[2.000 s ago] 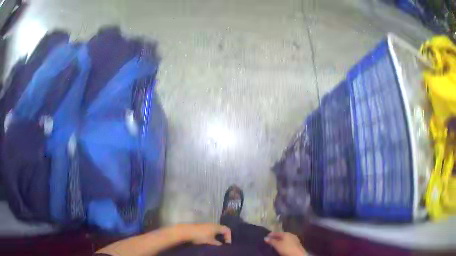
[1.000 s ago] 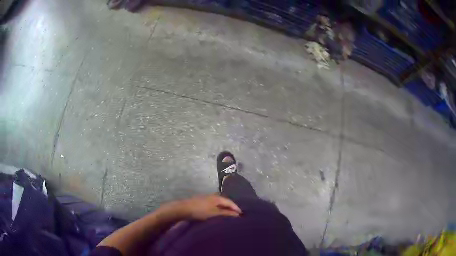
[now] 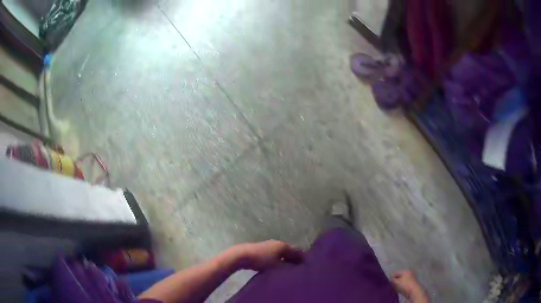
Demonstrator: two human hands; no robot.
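My left hand is in front of my purple-looking clothing at the bottom centre. Its fingers are blurred and partly in shadow, and no object shows in it. My right hand is small and partly cut off by the bottom edge at the lower right, with no object seen in it. Neither hand touches the goods around me. One shoe shows on the grey concrete floor ahead of my body.
At the right, purple and dark cloth heaps lie above blue slatted crates. At the left stands a white-topped bench or box, with striped coloured cloth behind it. A dark plastic bag is at the upper left.
My view has moved on and turned across the floor. The white-topped bench and purple cloth heaps have come into view. My right hand, out of view one second ago, shows again.
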